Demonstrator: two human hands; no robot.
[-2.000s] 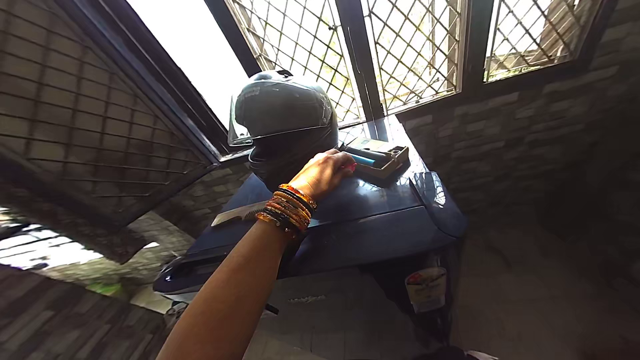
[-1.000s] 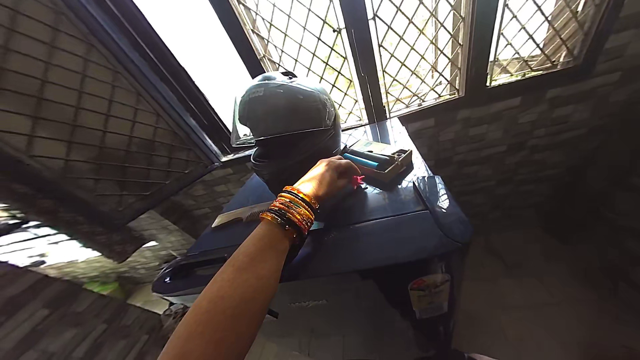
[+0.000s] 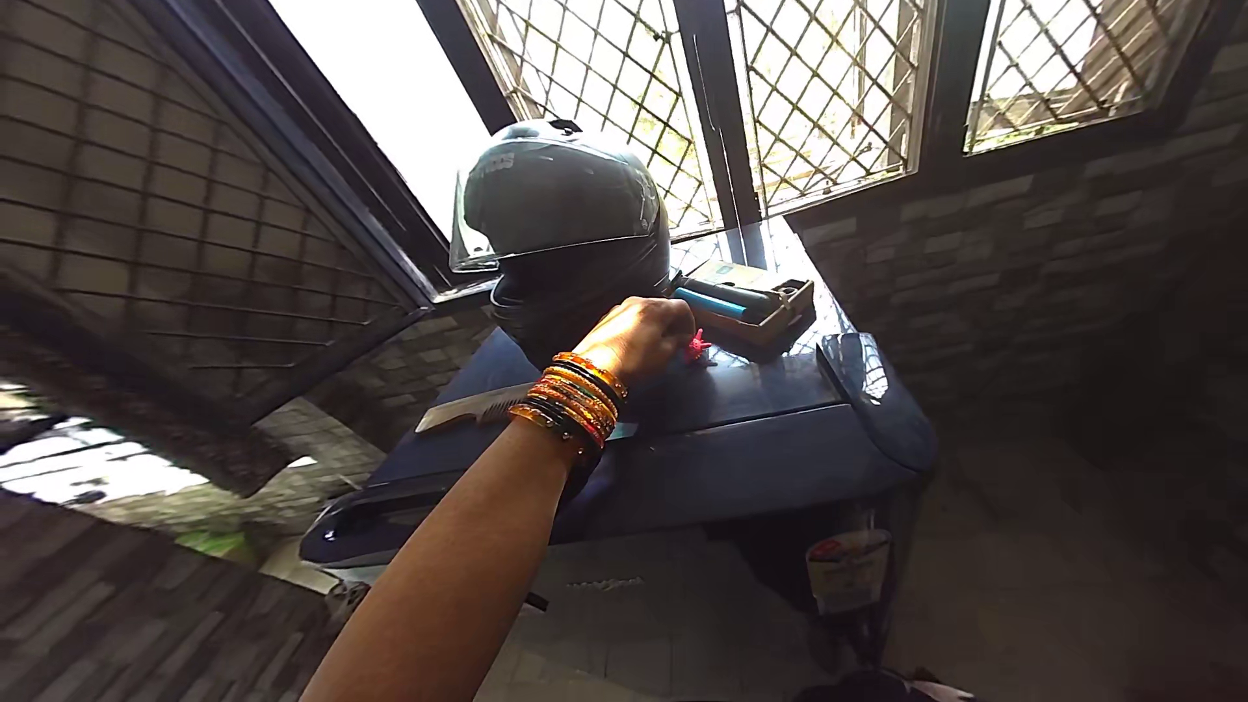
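Observation:
My left hand (image 3: 639, 336), with several orange, gold and black bangles at the wrist, is over the glossy dark blue lid (image 3: 721, 395) of what looks like a washing machine. Its curled fingers close on a small pink-red item (image 3: 697, 346), partly hidden. Just beyond is a small open box (image 3: 780, 317) holding a light blue item (image 3: 710, 303) and dark items. A grey motorcycle helmet (image 3: 565, 195) with a clear visor stands behind the hand. A pale comb (image 3: 473, 405) lies left of the wrist, partly covered. My right hand is out of view.
Barred windows (image 3: 829, 88) let in bright light behind the machine. A patterned brick-look wall (image 3: 985, 234) runs to the right. A light blue flat thing (image 3: 621, 431) shows beside the bangles. A sticker (image 3: 848, 570) is on the machine's front.
My left hand was at the open box two seconds ago and has drawn back a little from it. More of the pink-red item shows at the fingers. The helmet and comb have stayed put.

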